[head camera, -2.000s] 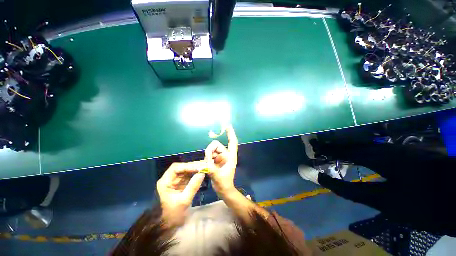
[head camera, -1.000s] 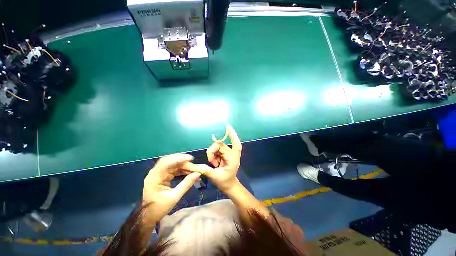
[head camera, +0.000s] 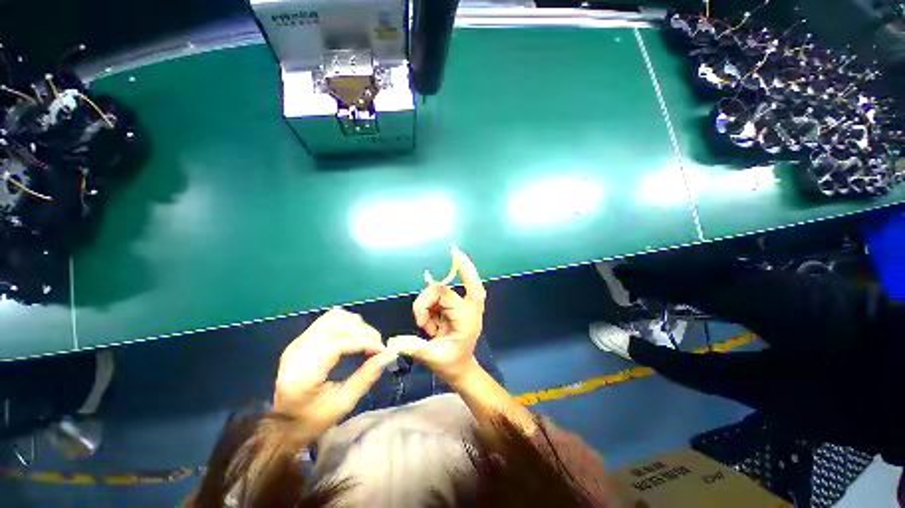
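Observation:
My left hand (head camera: 323, 369) is in front of the bench edge, its thumb and fingertips pinched together at the tip of my right thumb. Whether it grips a small piece there is hidden. My right hand (head camera: 452, 322) has its index finger pointing up over the bench edge and its other fingers curled. A thin pale curved strip (head camera: 443, 281), possibly tape or a finger cot, is at the fingers of my right hand, beside the index finger.
A grey-white box (head camera: 342, 79), perhaps a screw feeder, stands on the green bench (head camera: 248, 218) beside a black bar (head camera: 433, 45). Black wired units lie at left (head camera: 60, 149) and right (head camera: 794, 109). A person's dark-clothed leg (head camera: 714, 342) and a carton (head camera: 685, 481) are at right.
My left hand has shifted left and its fingers have moved to my right thumb's tip. The small yellow piece seen between the hands earlier no longer shows clearly. The pale strip remains at my right hand.

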